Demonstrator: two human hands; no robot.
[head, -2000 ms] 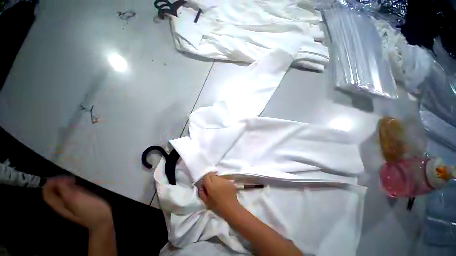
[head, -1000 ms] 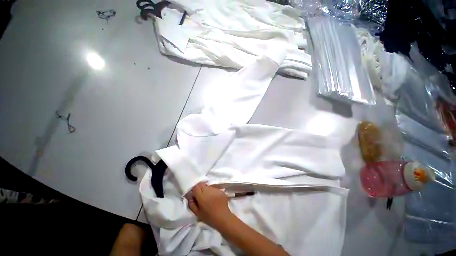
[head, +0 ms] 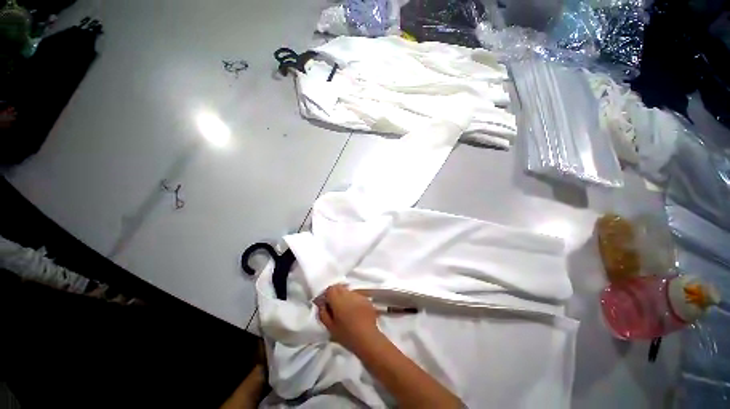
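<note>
A white shirt [head: 480, 256] lies spread in front of me, collar to the left. A black hanger [head: 282, 272] sits in its neck, with the hook pointing left. My right hand [head: 348, 313] is closed on the button placket [head: 456, 300] just below the collar. A thin dark tool [head: 402, 310] sticks out to the right of this fist and lies over the cloth. My left forearm comes in at the bottom edge, left of the shirt. My left hand is hidden at or under the bunched cloth.
White shirts with black hooks [head: 400, 88] lie farther up the table [head: 144, 104]. Flat clear bags [head: 560, 120] lie right of them. A pink bottle [head: 640, 307] and an orange-brown lump in plastic [head: 620, 246] are at the right. Dark tangles [head: 174, 194] lie at the left.
My left hand was raised and blurred left of the table; now only its forearm shows beside the shirt. My right hand keeps its hold near the collar. The camera view has shifted.
</note>
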